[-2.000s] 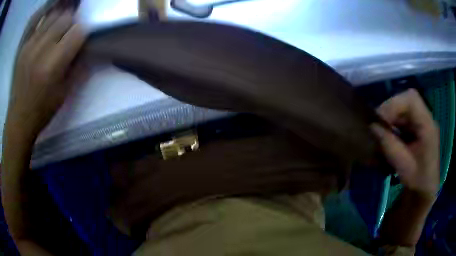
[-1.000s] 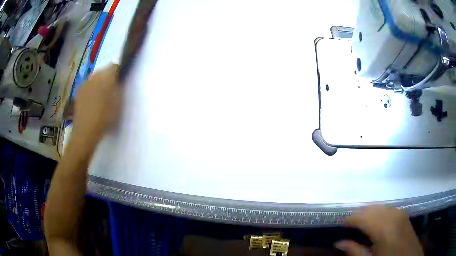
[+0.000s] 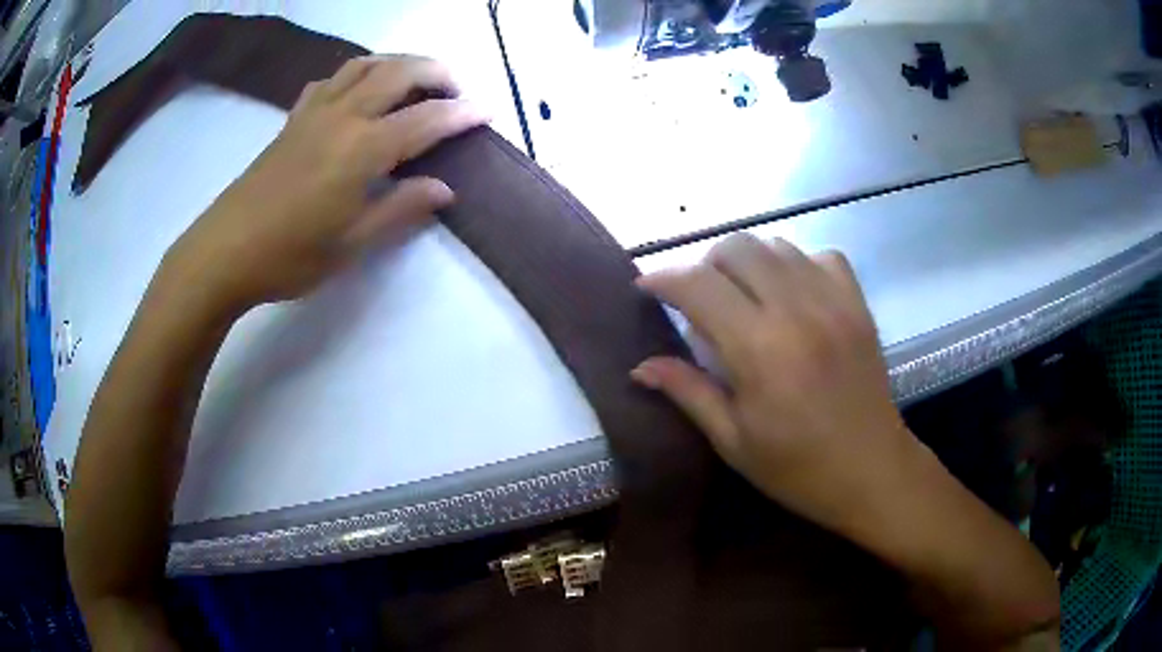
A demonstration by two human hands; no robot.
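A long curved dark-brown cloth strip (image 3: pixel 535 255) lies across the white table, from the upper left down over the front edge towards the lap. My left hand (image 3: pixel 338 178) rests on its upper middle part, thumb at the inner edge and fingers over the outer edge. My right hand (image 3: pixel 765 357) pinches the strip near the table's front edge, fingers at its outer edge and thumb on top. A brown bundle below the edge bears a gold-coloured cluster (image 3: pixel 556 566). The strip's lower end merges with the dark bundle and cannot be told apart.
The sewing machine's needle area (image 3: pixel 765 38) is at the top. A black heap (image 3: pixel 935 71) and a tan label block (image 3: pixel 1063 143) lie on the bed at right. A measuring tape (image 3: pixel 421 520) runs along the front edge. A green basket (image 3: pixel 1128 510) stands at lower right.
The strip, held up at the far left a second ago, now lies across the table. My left hand has moved right onto it. My right hand has come up from the front edge to the strip.
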